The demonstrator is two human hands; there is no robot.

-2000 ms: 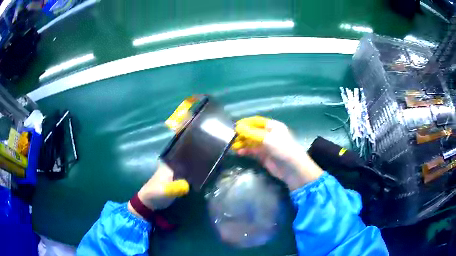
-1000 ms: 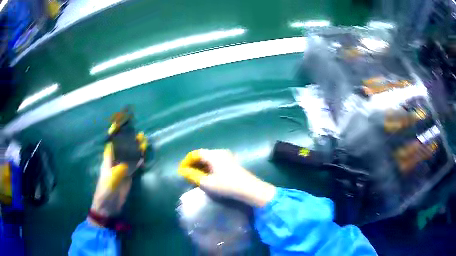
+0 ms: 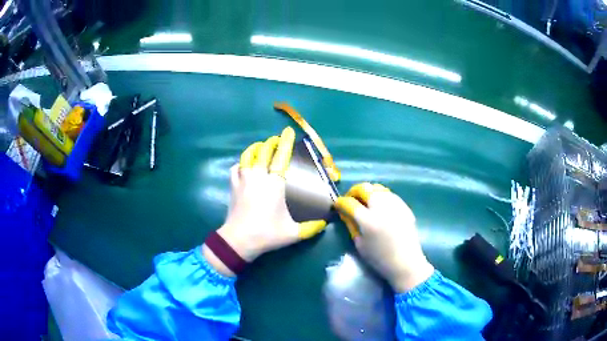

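A dark glossy LCD panel [image 3: 303, 185] lies at the centre of the bench, with its orange flex cable [image 3: 311, 136] extending from the far right edge. My left hand [image 3: 263, 200], with yellow finger cots and a dark red wrist strap [image 3: 225, 253], is spread over the panel's left part and holds it, thumb at the near edge. My right hand [image 3: 383, 226] pinches the panel's right corner with its fingertips. The hands hide much of the panel.
A clear plastic bag [image 3: 356, 300] lies near centre. At left are black frames [image 3: 126, 143], a blue bin [image 3: 83, 146] and a white bag [image 3: 80, 293]. At right are white strips [image 3: 522, 220], a black handheld tool [image 3: 489, 256] and stacked blister trays [image 3: 576, 220].
The view has turned left. The panel is now at the centre with its face largely under my left hand. My right hand, apart from the panel one second ago, now grips its corner.
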